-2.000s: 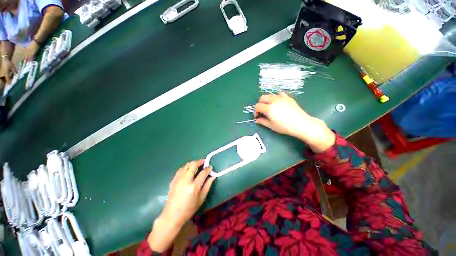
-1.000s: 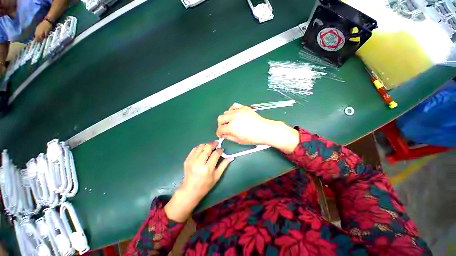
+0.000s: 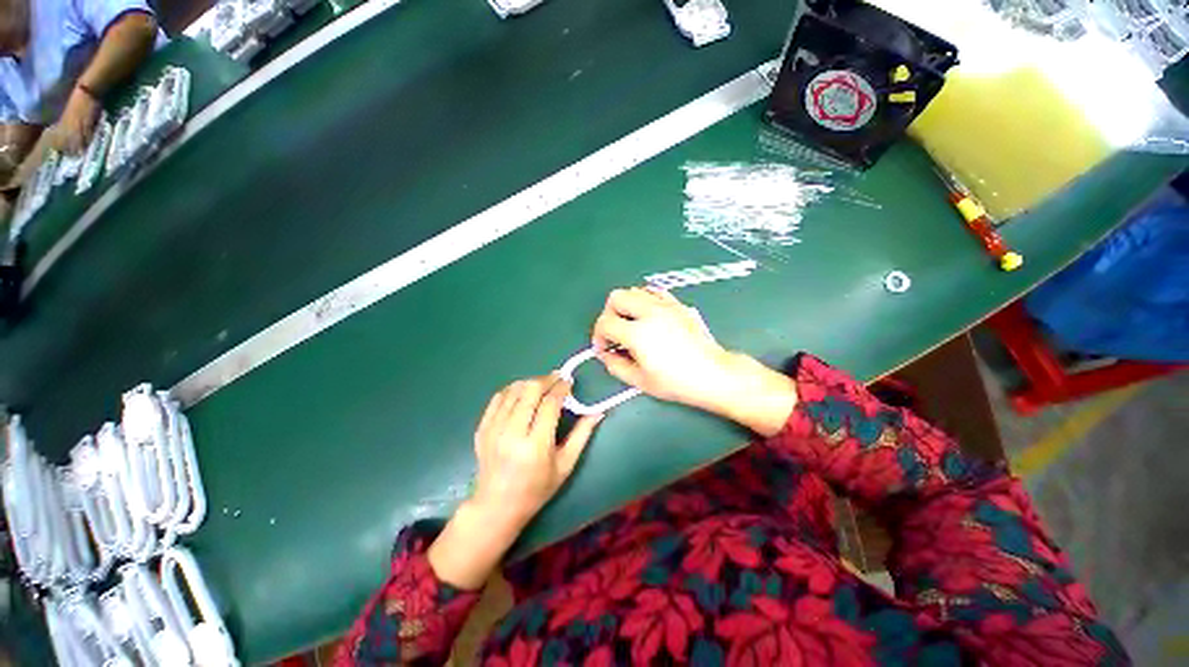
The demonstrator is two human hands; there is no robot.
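Observation:
A white oval frame (image 3: 609, 403) lies in front of me, its loop end showing between my hands. My left hand (image 3: 516, 443) holds this loop end with fingers and thumb. My right hand (image 3: 662, 349) is over the frame, fingertips at its upper edge, and covers the rounded disc end. Whether a strip is in the right fingers cannot be seen. A few thin strips (image 3: 705, 275) lie just beyond my right hand. A pale strip pile (image 3: 743, 202) lies farther back.
Black fan (image 3: 841, 98), yellow sheet (image 3: 1011, 130) under clear plastic, screwdriver (image 3: 983, 231) and small ring (image 3: 897, 282) are at right. A metal rail (image 3: 483, 236) divides bench and belt. Stacked frames (image 3: 131, 476) are at far left. Another person's arm (image 3: 111, 65) is at upper left.
My right hand has moved from the strips to the frame, then slightly right along it. A few strips now lie apart from the pile. My left hand stays on the loop end.

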